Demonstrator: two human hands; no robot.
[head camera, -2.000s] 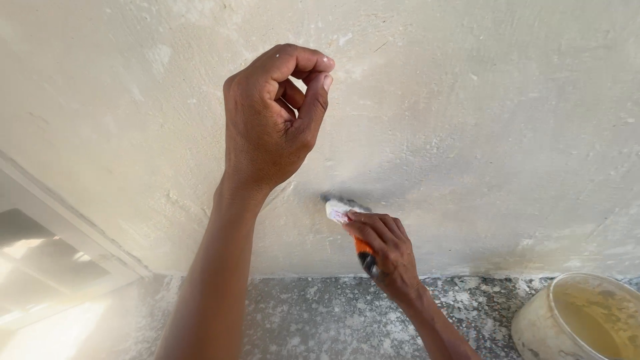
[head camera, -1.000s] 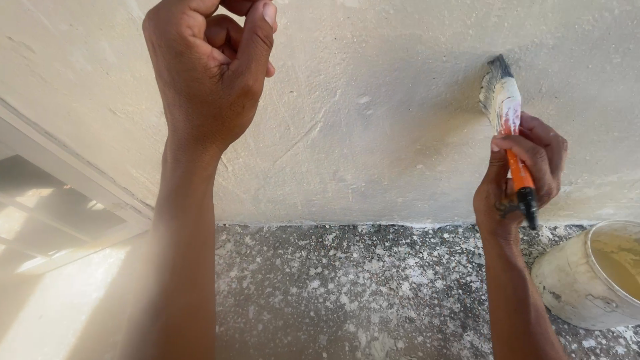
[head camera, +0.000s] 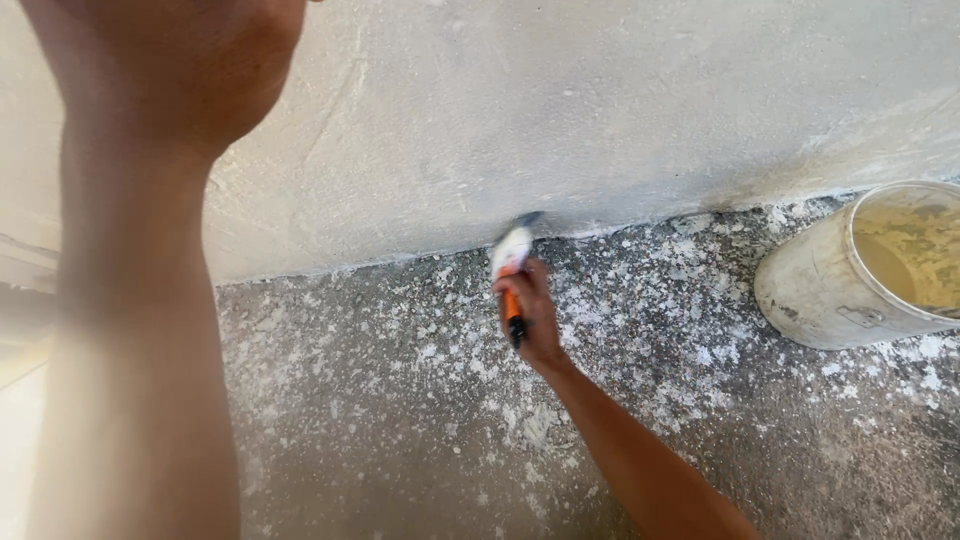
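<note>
My right hand (head camera: 531, 311) grips a paintbrush (head camera: 512, 270) by its orange and black handle. The brush's white-caked lower part points up, and its dark bristle tip touches or nearly touches the foot of the plastered wall (head camera: 570, 127), where it meets the floor. Motion blurs the bristles. At the upper left, close to the camera, is my left hand (head camera: 172, 67); its fingers are cut off by the top edge, so what they do is hidden.
A stained white plastic bucket (head camera: 810, 277) with yellowish liquid stands at the right by the wall. White spatters cover the dark floor (head camera: 360, 420). A pale framed edge shows at the far left, partly behind my left forearm.
The brush in my right hand has moved from higher on the wall down to its base. My left hand has mostly left the top of the picture. The view has shifted.
</note>
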